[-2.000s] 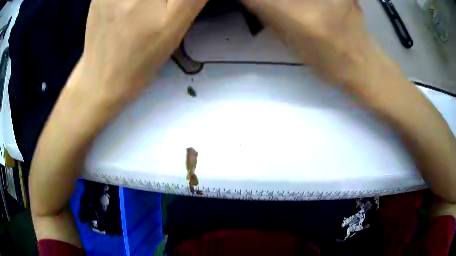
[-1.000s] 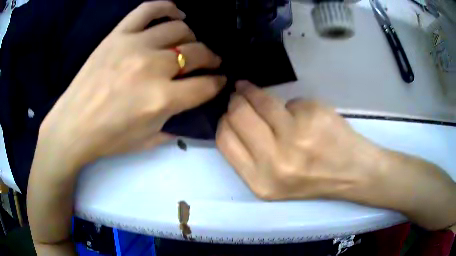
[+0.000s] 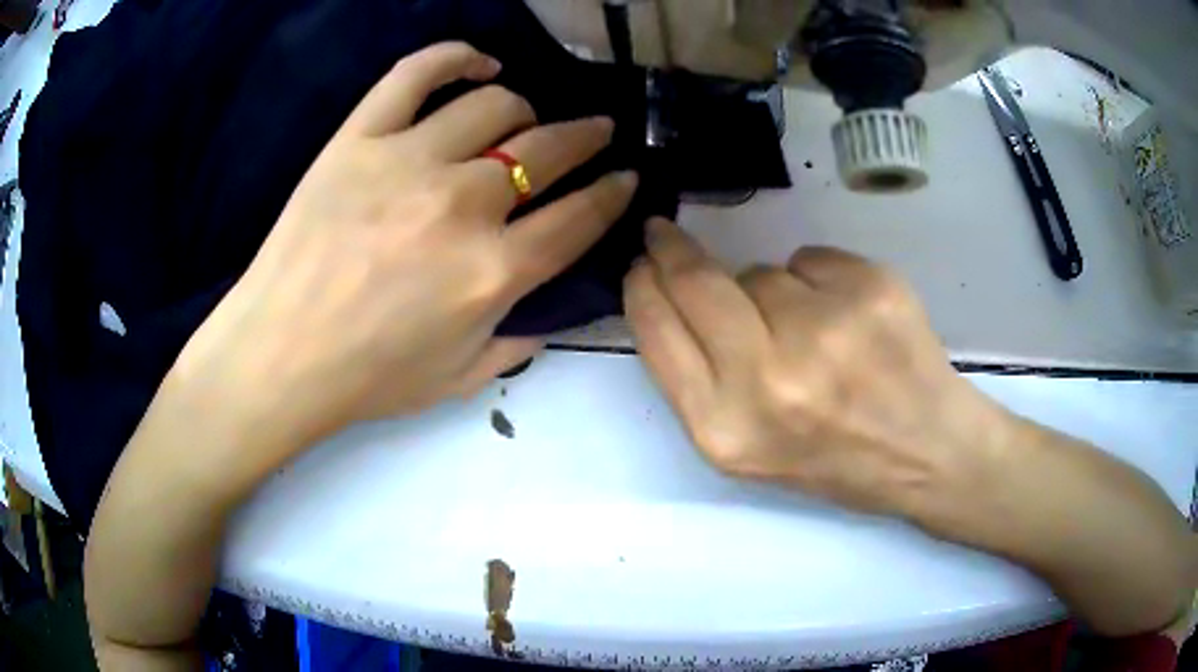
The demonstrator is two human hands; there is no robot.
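Note:
The black fabric garment piece (image 3: 171, 158) spreads over the left of the table and runs up to the presser foot (image 3: 661, 112). My left hand (image 3: 407, 236), with a ring, lies flat on the fabric left of the foot, fingers spread. My right hand (image 3: 788, 368) has its thumb and index fingertips pinched on the fabric's near edge, just below the foot. A small black piece (image 3: 742, 145) sticks out right of the foot. The needle tip is hidden against the dark fabric.
Thread snips (image 3: 1038, 190) lie on the machine bed (image 3: 907, 276) at the right. A pale ribbed knob (image 3: 880, 145) hangs under the machine head (image 3: 736, 33). A blue plastic bin (image 3: 344, 649) shows below the ruler-marked table edge (image 3: 736, 652).
Two seconds ago both hands were higher and blurred, hiding the foot. Since one second ago the view has shifted, showing more of the machine head, and the hands keep about the same hold.

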